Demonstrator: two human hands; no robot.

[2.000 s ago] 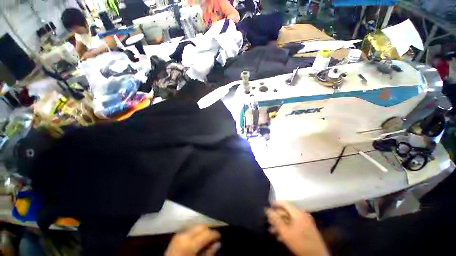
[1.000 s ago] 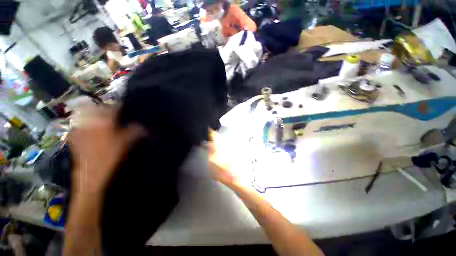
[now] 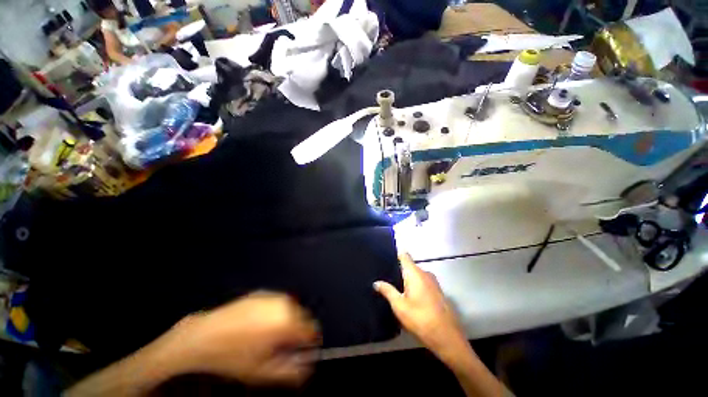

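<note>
The black cloth [image 3: 225,240] lies spread over the left of the sewing table, its right edge just below the needle area [image 3: 397,211] of the white JACK sewing machine [image 3: 497,182]. My right hand [image 3: 423,302] is at the cloth's right edge, thumb on top, with the other fingers beside or under the edge. My left hand [image 3: 260,337] is blurred and curled over the cloth's lower part near the front. Whether it grips the cloth cannot be told. The presser foot and needle are too glaring to make out.
Black-handled shears [image 3: 660,242], a dark thin stick [image 3: 541,248] and a white stick [image 3: 598,251] lie on the bed at right. Thread cones [image 3: 523,68] stand behind the machine. A plastic bag [image 3: 151,108] and white cloth [image 3: 326,50] lie beyond. A person [image 3: 128,35] sits far left.
The cloth, lifted and folded over one second ago, now lies spread flat up to the needle area. My left hand has come down to the front; my right hand has moved to the cloth's right edge.
</note>
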